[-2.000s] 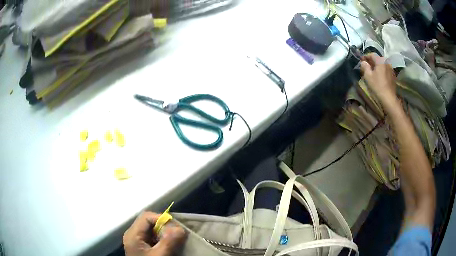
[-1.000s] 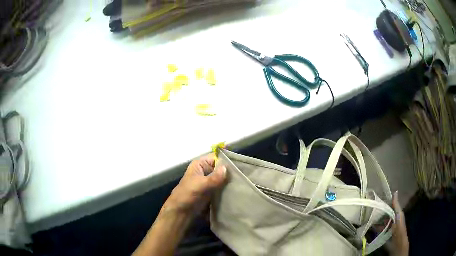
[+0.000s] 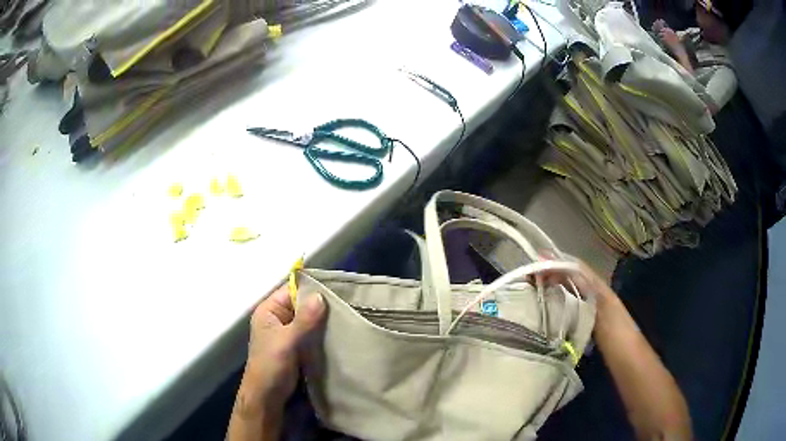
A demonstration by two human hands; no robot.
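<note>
A beige tote bag (image 3: 388,370) hangs over my lap below the table edge, its dark zipper (image 3: 388,322) across the opening and its straps (image 3: 438,258) looping up. My left hand (image 3: 284,323) pinches the bag's left top corner beside the yellow binding end (image 3: 296,280). My right hand (image 3: 576,277) is at the right end, partly behind the straps and bag; its fingers are mostly hidden. Another yellow binding end (image 3: 570,351) shows at the right corner. A blue tag (image 3: 489,307) shows inside.
On the white table (image 3: 112,336) lie green-handled scissors (image 3: 349,153), a small tethered tool (image 3: 431,86), yellow offcuts (image 3: 191,207), a purple item (image 3: 471,57) and a round black object (image 3: 484,31). Bags are stacked at the upper left (image 3: 164,86) and right (image 3: 638,155). Another person's hand (image 3: 674,45) shows at the upper right.
My right hand has come from the black object's cords at the upper right to the bag's right end. My left hand still holds the left corner. The view has shifted.
</note>
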